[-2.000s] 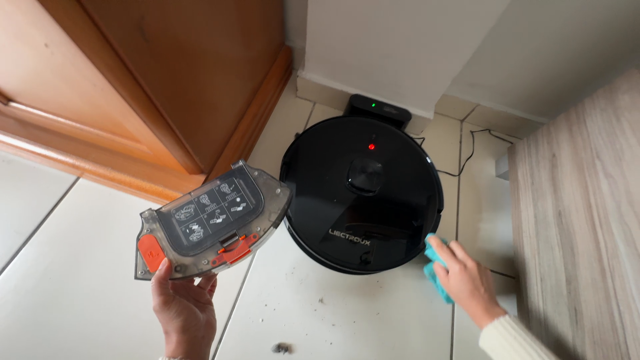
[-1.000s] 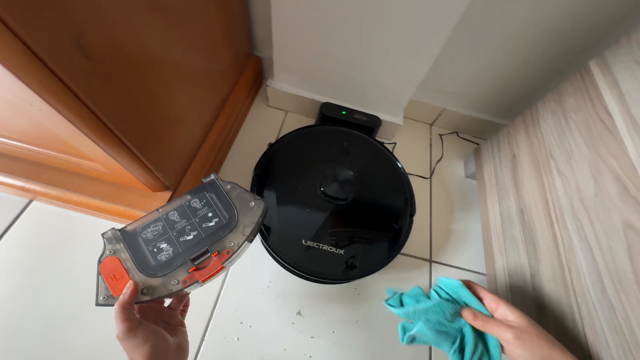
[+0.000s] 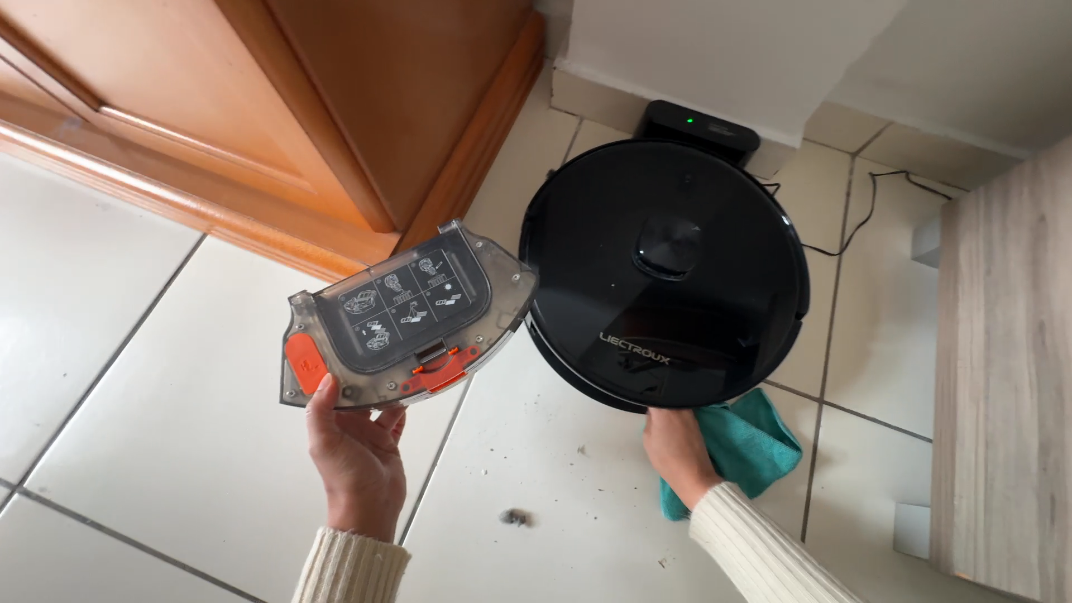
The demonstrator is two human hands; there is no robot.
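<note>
My left hand (image 3: 358, 461) grips the lower edge of a smoky transparent dustbin (image 3: 402, 314) with orange parts and a printed pictogram panel on its lid. The bin is tilted up, just left of a round black robot vacuum (image 3: 662, 276) marked LIECTROUX. At the vacuum's near edge is my right hand (image 3: 680, 452), its fingertips hidden at or under the rim. A teal cloth (image 3: 749, 440) lies bunched against that hand, reaching under the edge; whether the fingers hold it cannot be made out.
Behind the vacuum, a black charging dock (image 3: 702, 126) with a green light stands against the wall. A thin cable (image 3: 867, 218) runs right. A clump of dust (image 3: 515, 517) and crumbs lie on the tiles. An orange-brown wooden cabinet (image 3: 360, 126) is left, a wood-grain furniture panel (image 3: 1005, 377) right.
My right hand has moved with the teal cloth from the right of the floor to the vacuum's near edge. The red light on the vacuum, lit two seconds ago, is off. The left hand still holds the bin.
</note>
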